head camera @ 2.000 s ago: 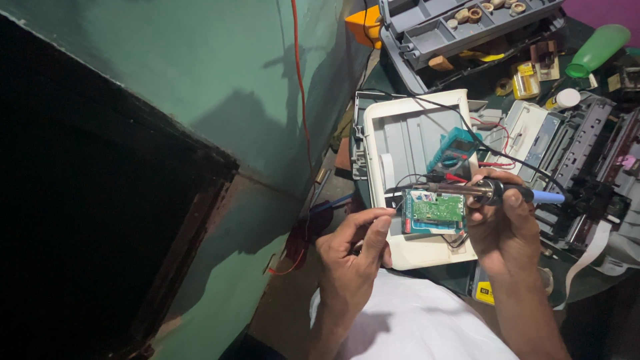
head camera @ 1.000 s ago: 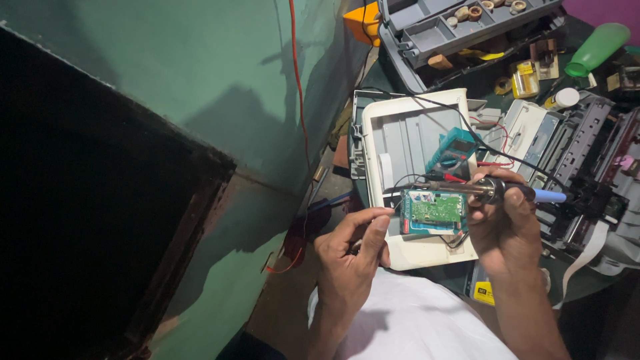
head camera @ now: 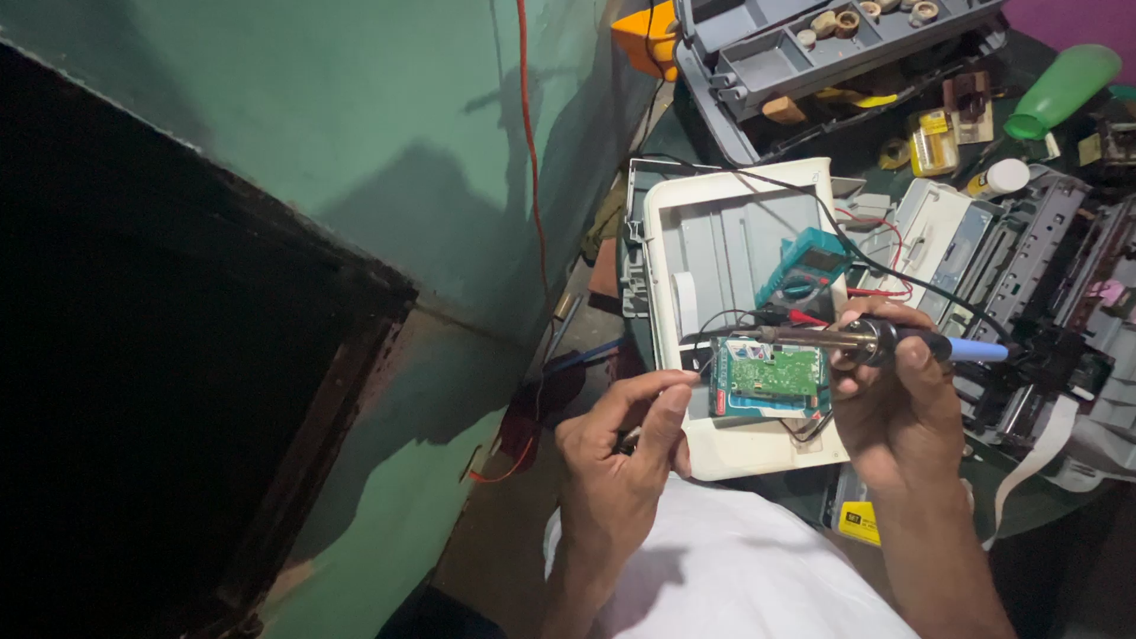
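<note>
My right hand [head camera: 896, 390] grips a soldering iron [head camera: 821, 338] with a black and blue handle, its metal tip pointing left above a green circuit board [head camera: 777, 371]. The board lies on a teal box [head camera: 723, 404] over a white and grey printer cover [head camera: 754, 453]. Left of the box, my left hand [head camera: 635, 435] pinches a thin wire [head camera: 708, 364] between thumb and forefinger. Whether the iron's tip touches the wire cannot be told. A teal multimeter [head camera: 803, 266] leans in the cover just above the board, with red and black probe leads [head camera: 803, 317] near it.
An opened printer body [head camera: 1021, 293] stands at the right, with a white ribbon cable [head camera: 1029, 466] hanging from it. A grey toolbox [head camera: 781, 71], yellow containers [head camera: 932, 146] and a green bottle [head camera: 1065, 89] are at the top. The iron's black cord [head camera: 896, 273] crosses the cover. A green wall [head camera: 399, 115] rises at the left.
</note>
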